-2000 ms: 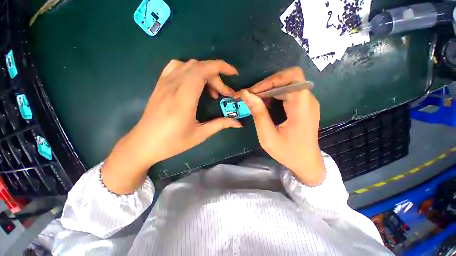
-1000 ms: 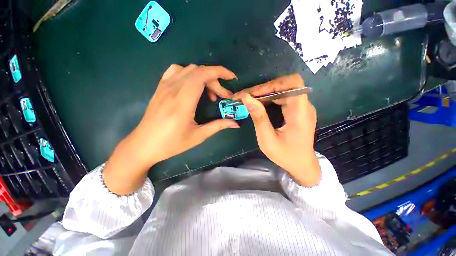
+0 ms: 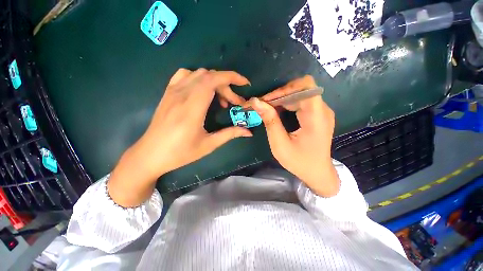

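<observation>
A turquoise housing [image 3: 245,118] with dark and metallic details inside lies between my hands, its open side up. My left hand [image 3: 193,108] curves around its left side, with the thumb at its lower edge and fingers by its upper edge. My right hand [image 3: 302,127] is shut on the tweezers [image 3: 296,97], whose tips point into the upper part of the housing. Whether the tips hold a part is too small to tell. A second turquoise housing [image 3: 159,23] lies alone at the upper left of the dark green bench.
White cards [image 3: 344,32] with black specks overlap at the upper right, beside a clear-grey syringe-like barrel [image 3: 423,21]. A black compartment tray [image 3: 32,153] at left holds several turquoise housings. A spare black tray [image 3: 392,145] sits below the bench edge, with a blue bin [image 3: 423,227] lower right.
The tweezers' angle has shifted slightly over the housing, and my right hand has moved a little left. My left hand has stayed around the housing.
</observation>
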